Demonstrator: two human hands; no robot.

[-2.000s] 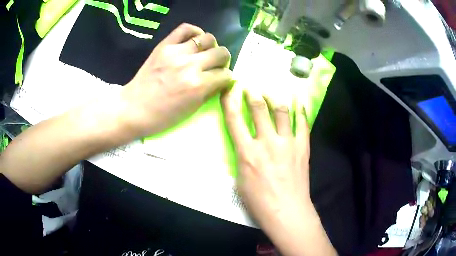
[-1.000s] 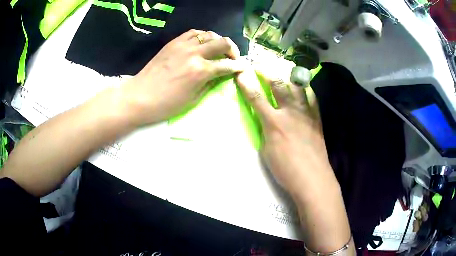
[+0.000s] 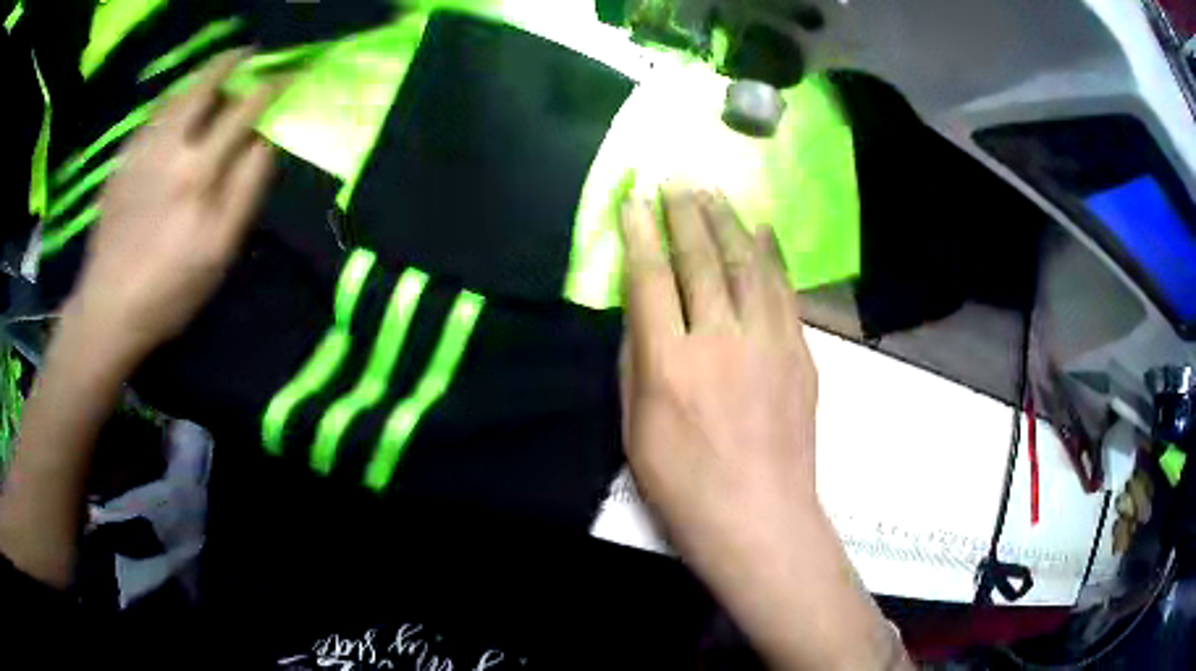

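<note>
The neon yellow-green panel point(image 3: 820, 197) lies under the sewing machine head, glaring white near the needle area. A black panel point(image 3: 498, 157) joins its left side, and three neon stripes point(image 3: 394, 374) run on black fabric nearer me. My right hand point(image 3: 715, 354) lies with extended fingers on the neon panel just below the round knob point(image 3: 754, 108). My left hand point(image 3: 171, 210) is blurred at the far left, over the striped black and neon fabric; its fingertips are at the fabric, and a grip cannot be made out. The presser foot is not clear.
The white machine body has a blue-lit screen point(image 3: 1148, 236) at right. The white table with ruler markings point(image 3: 918, 459) shows at lower right, with a black cord point(image 3: 1007, 581) and a thin red stick-like thing point(image 3: 1032, 465) there. A bright neon piece lies at upper left.
My left hand has moved from beside my right hand to the far left. The fabric is spread out, showing the black panel and stripes nearer me. My right hand stays on the neon panel.
</note>
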